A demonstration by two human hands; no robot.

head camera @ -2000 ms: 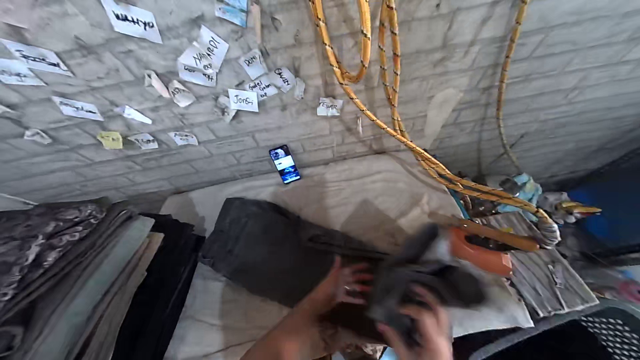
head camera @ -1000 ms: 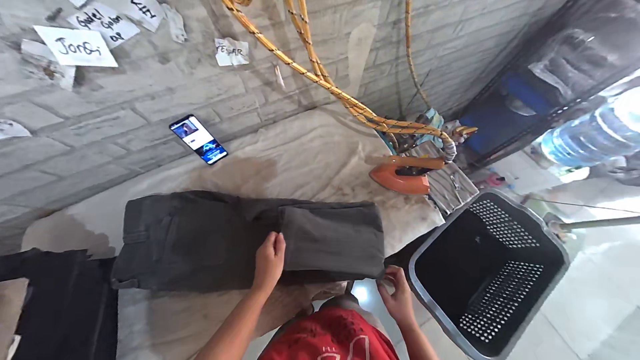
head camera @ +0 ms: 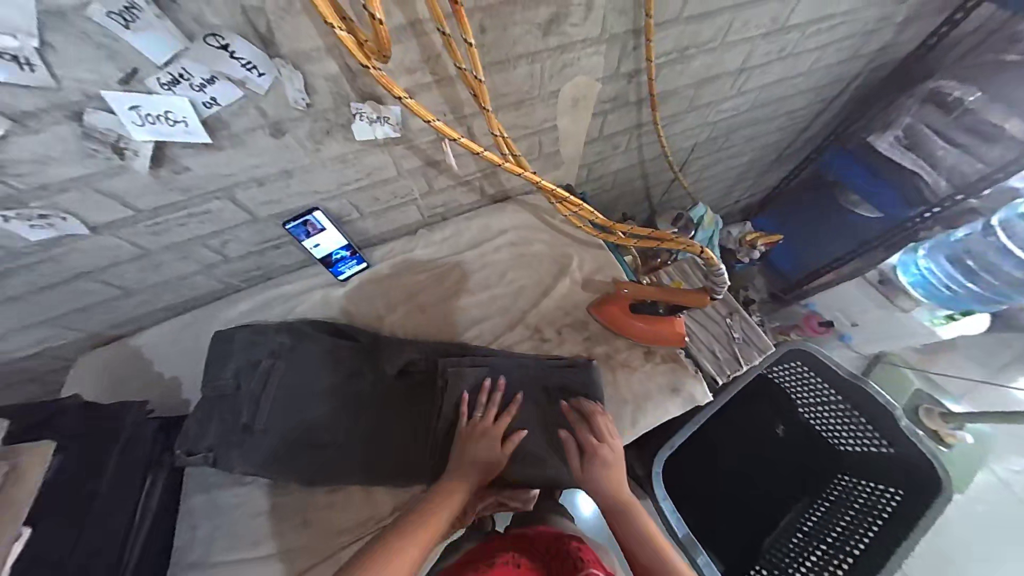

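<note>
Dark grey trousers (head camera: 336, 408) lie on a cloth-covered table, with the leg part folded back over itself at the right. My left hand (head camera: 484, 436) rests on the folded part with its fingers spread. My right hand (head camera: 594, 448) lies on the same part near its right edge, palm down, the fingers slightly curled. An orange clothes iron (head camera: 640, 318) with a wooden handle rests at the table's right side, beyond my right hand.
A phone (head camera: 326, 244) leans at the wall. Yellow braided cord (head camera: 480, 152) hangs down to the iron. A black perforated plastic basket (head camera: 680, 496) stands at the right. Dark folded clothes (head camera: 88, 480) are stacked at the left. A large water bottle (head camera: 968, 264) is at the far right.
My right hand has moved from the trousers' lower right corner onto the folded part. My left hand has opened out flat. Two seconds ago a bunched dark cloth was in my hands.
</note>
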